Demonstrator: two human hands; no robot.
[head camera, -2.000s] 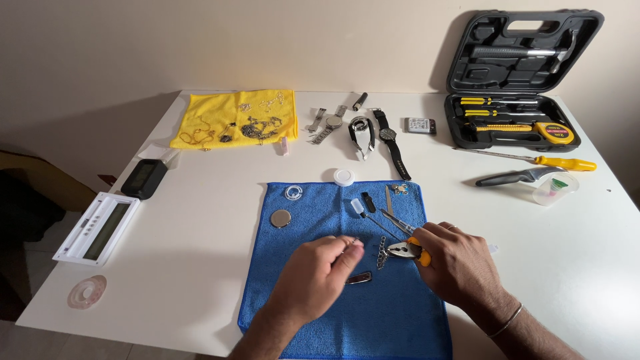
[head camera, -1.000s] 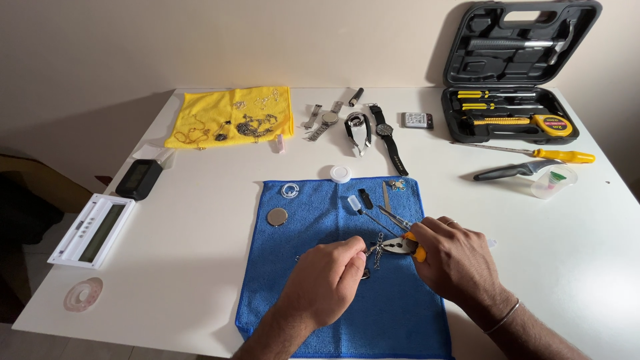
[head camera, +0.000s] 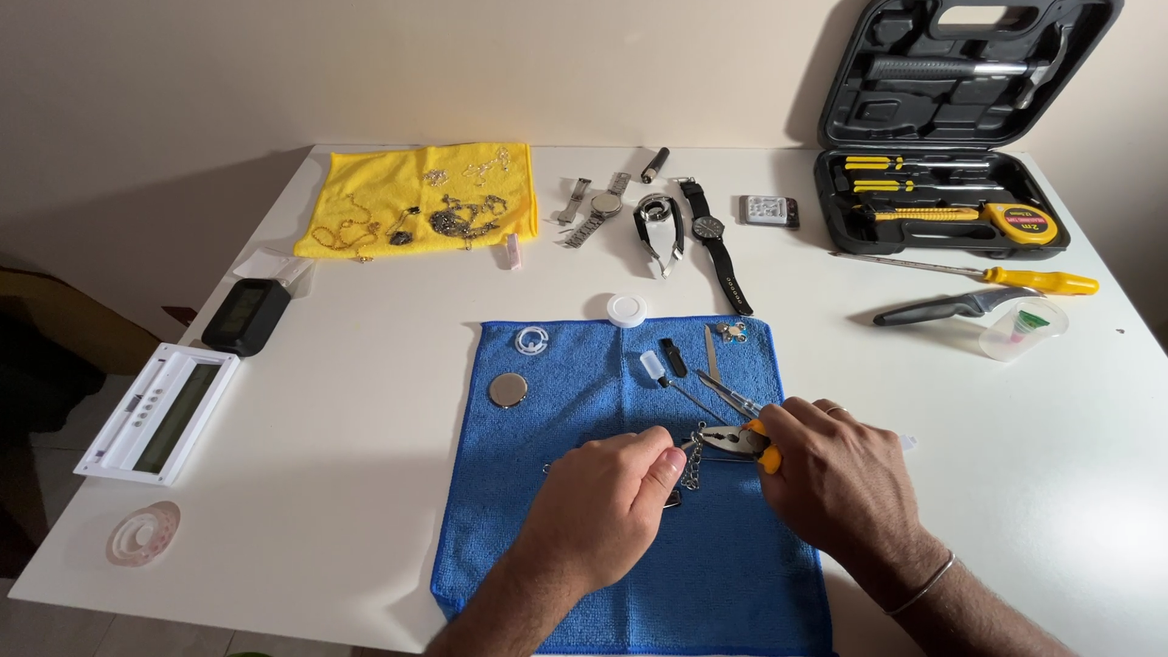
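Observation:
Over the blue cloth (head camera: 630, 593), my right hand (head camera: 835, 465) is closed around combination pliers (head camera: 735, 440) with orange-yellow grips. The jaws are at a silver metal chain (head camera: 693, 465), which hangs just above the cloth. My left hand (head camera: 607, 502) pinches a small piece at the chain's other side between thumb and forefinger; the fingers hide most of it. A small dark metal piece (head camera: 673, 499) lies beside the left thumb. Tweezers (head camera: 730, 394), a thin screwdriver (head camera: 698, 401) and a black clip-like piece (head camera: 673, 357) lie beyond the hands. A round metal disc (head camera: 508, 390) rests at the cloth's left.
Farther back are a yellow cloth (head camera: 420, 201) with chains, several watches (head camera: 708, 228) and an open black tool case (head camera: 940, 246). A yellow-handled screwdriver (head camera: 1040, 280), a knife (head camera: 949, 307) and a plastic cup (head camera: 1022, 330) lie right; a white digital clock (head camera: 160, 415) lies left.
The chain, lying on the cloth two seconds ago, is now raised at the pliers' jaws. My left hand has come closer to the pliers.

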